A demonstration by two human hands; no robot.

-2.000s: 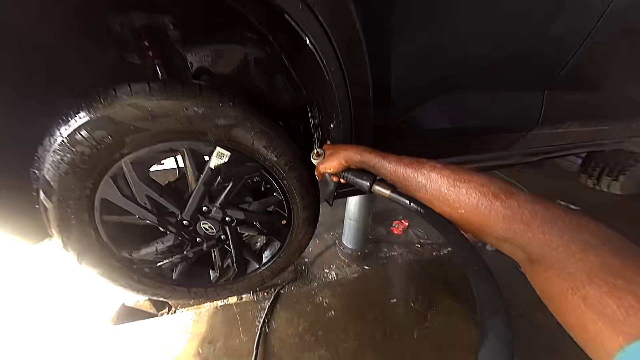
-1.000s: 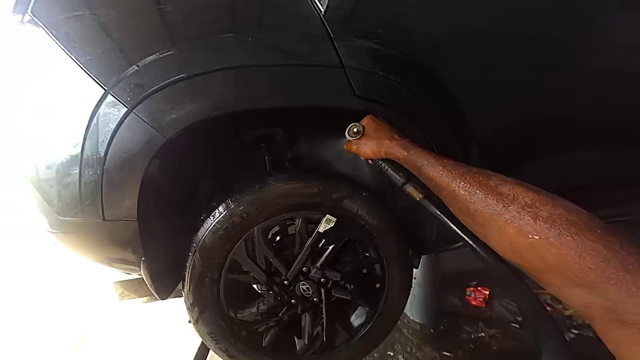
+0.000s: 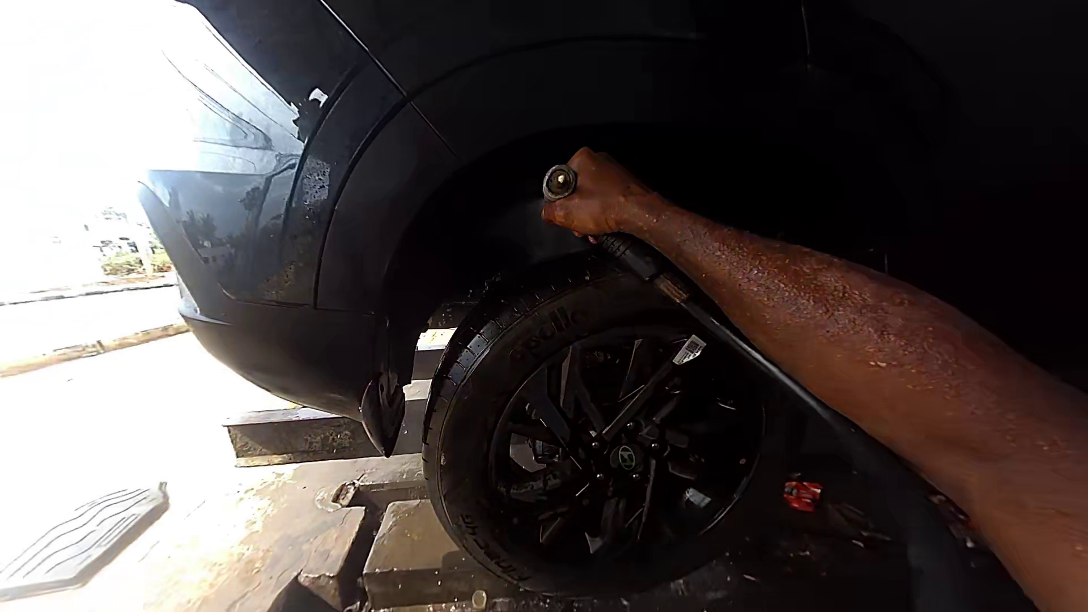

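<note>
My right hand is closed around the grip of a spray gun, whose round metal end shows at the knuckles. A black hose runs from the gun along the underside of my forearm. The hand is in front of the wheel arch of a black car, above the tyre. Faint mist hangs in the arch beside the hand. The wet black alloy wheel rim bears a white sticker. My left hand is out of view.
The rear bumper curves away at the left, with a mud flap behind the tyre. Below are a metal beam and concrete blocks. A ribbed mat lies at lower left, a red wrapper right of the wheel.
My right hand, gripping the spray gun, has moved from beside the tyre's right edge up to the wheel arch above it. The view has swung toward the bumper.
</note>
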